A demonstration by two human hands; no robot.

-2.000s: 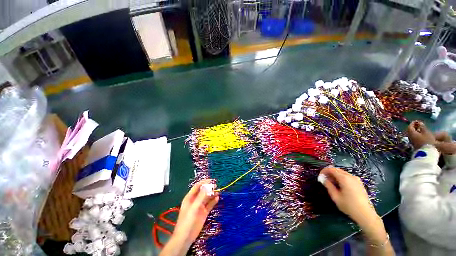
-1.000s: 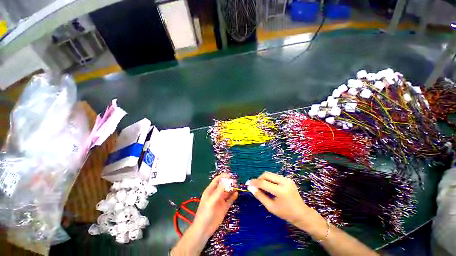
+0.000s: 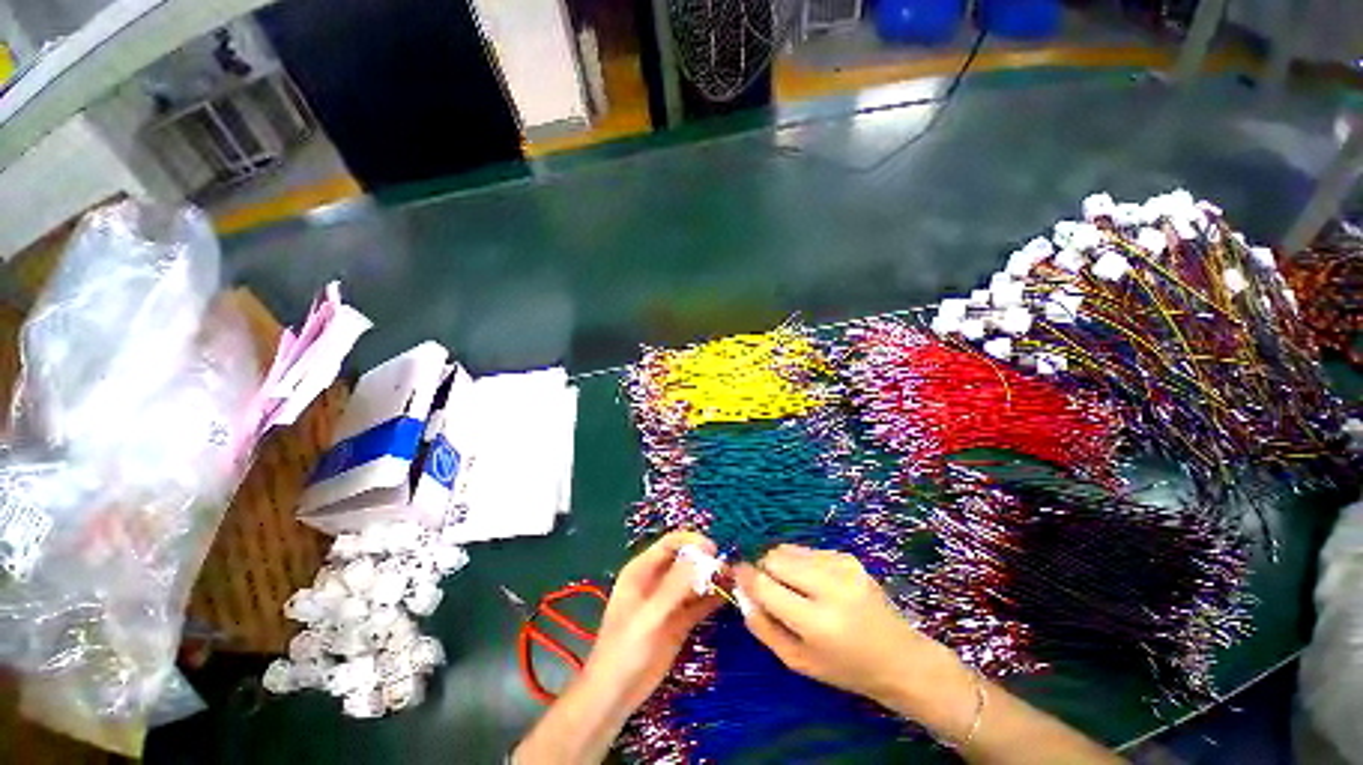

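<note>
My left hand holds a white connector housing between thumb and fingers above the blue wires. My right hand is close beside it, its fingertips pinching a short wire at the housing; a bit of yellow shows between the hands. The wire's far end is hidden by my fingers. The green wires lie just beyond my hands, with the yellow wires behind them. The red wires and black wires lie to the right.
Loose white housings are heaped at left, with red-handled scissors beside them. Behind stand a small carton, a white sheet and a clear plastic bag. Wired harnesses fan out at right. A person's sleeve shows at the right edge.
Since two seconds ago my right hand has moved from the black wires to the housing in my left hand. Over the last second both hands stay together, shifted slightly.
</note>
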